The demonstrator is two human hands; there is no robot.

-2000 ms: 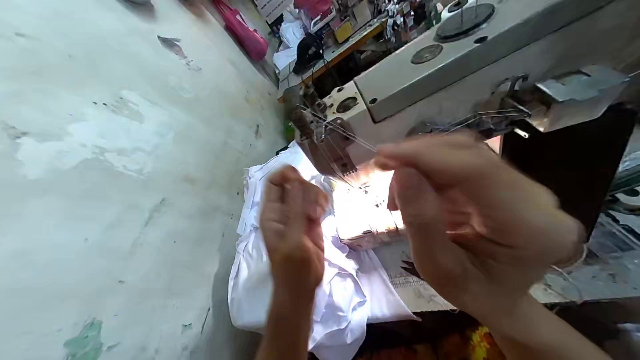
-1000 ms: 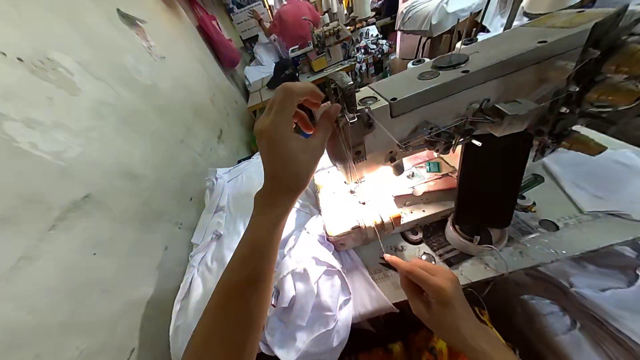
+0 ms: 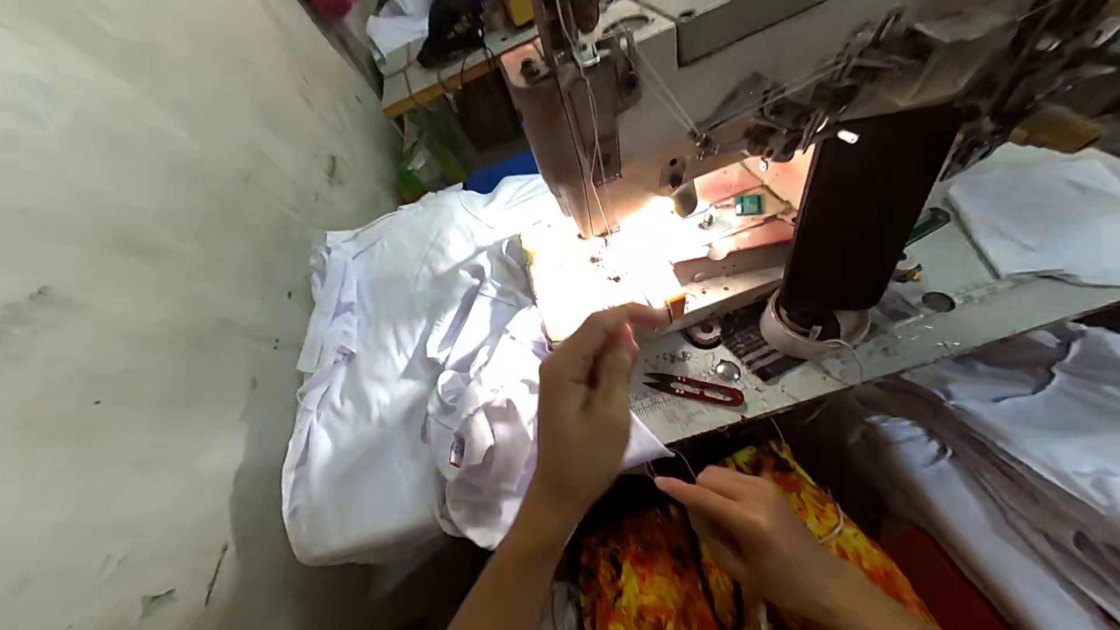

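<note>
A sewing machine (image 3: 564, 131) with a brightly lit needle area stands ahead, and threads run down its head. My left hand (image 3: 591, 394) is in front of the lit bed, fingers bent; whether it pinches a thread cannot be told. Lower right, over the lap, my right hand (image 3: 735, 516) has thumb and forefinger together at a thin thread (image 3: 687, 464). White fabric (image 3: 394, 350) lies bunched left of the machine, with one corner between my hands. Red thread snips (image 3: 696, 388) lie on the table edge, right of my left hand.
A wall (image 3: 157, 262) closes off the left side. A dark phone-like slab (image 3: 866, 210) stands in a white roll (image 3: 814, 328) on the machine table. Folded white cloth (image 3: 1041, 219) lies at the right, and more fabric (image 3: 971, 464) hangs below the table edge.
My left hand has come down from the machine's head to before the bed. My right hand has moved from the table edge to below it. The view has moved closer to the machine.
</note>
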